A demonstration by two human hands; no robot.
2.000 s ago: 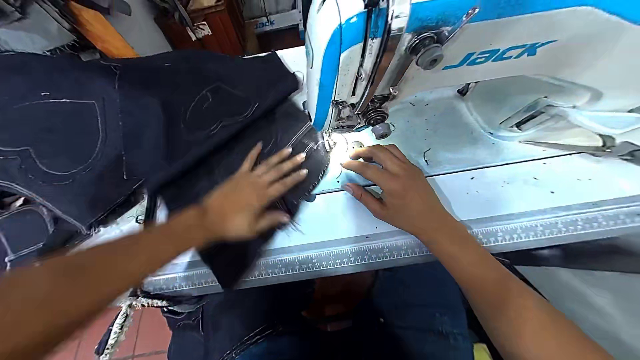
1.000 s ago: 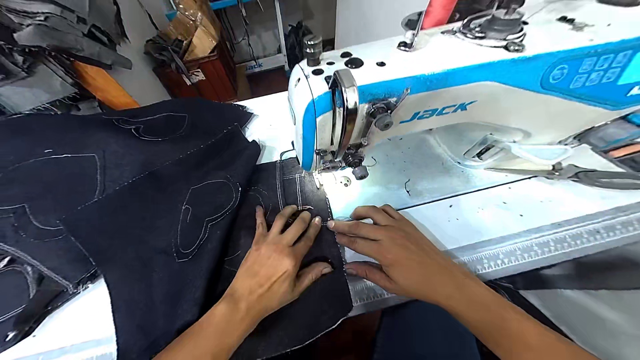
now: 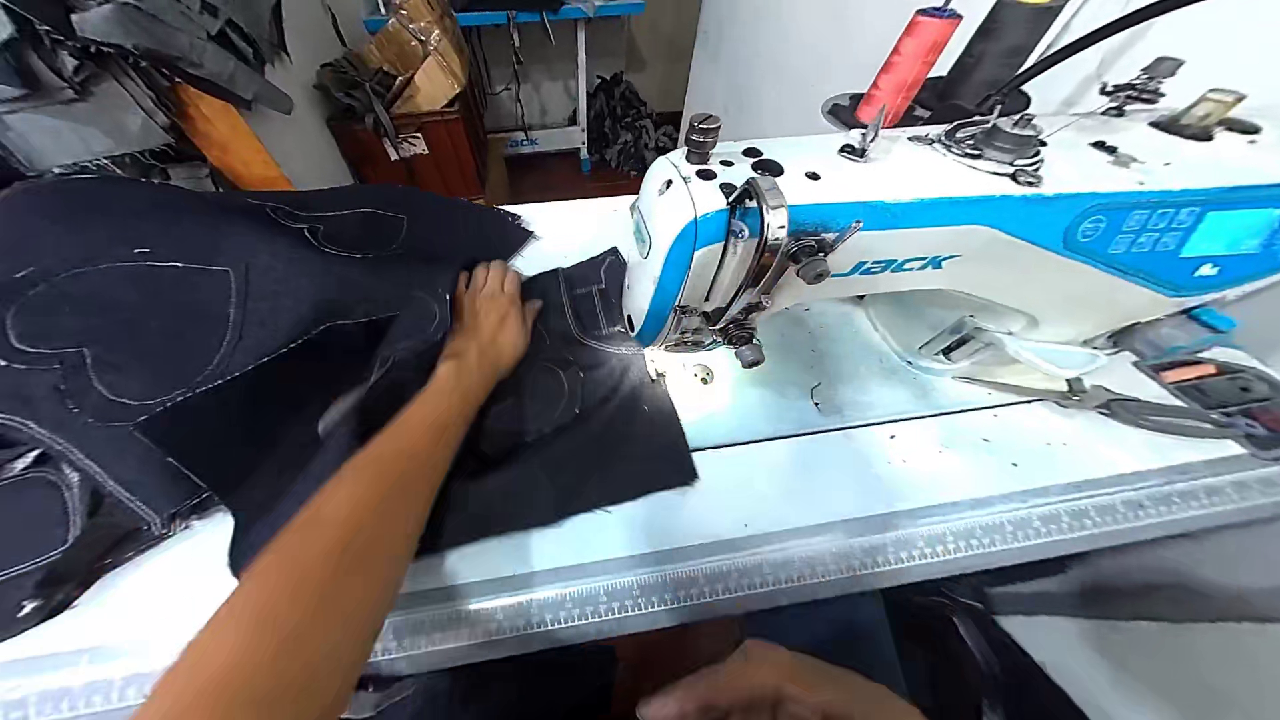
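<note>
Dark denim fabric point(image 3: 590, 440) with pale stitching lies on the table, its right part beside the presser foot of the Jack sewing machine point(image 3: 900, 240). My left hand point(image 3: 490, 320) lies on the fabric left of the machine head, fingers bent over a fold; whether they grip it is unclear. A larger denim piece with stitched heart outlines point(image 3: 130, 320) spreads out to the left. Below the table's front edge, at the bottom of the view, my right hand point(image 3: 780, 685) is blurred and partly cut off; its fingers cannot be made out well.
A metal ruler point(image 3: 800, 575) runs along the table's front edge. Scissors point(image 3: 1120, 405) and a small tray point(image 3: 1215, 390) lie at the right, under the machine arm. A red thread cone point(image 3: 910, 65) stands behind the machine. Fabric scraps point(image 3: 180, 50) are heaped at the back left.
My right hand has left the fabric by the needle and dropped below the table edge. My left hand has moved away from the front edge, farther back on the fabric. The fabric's position has shifted.
</note>
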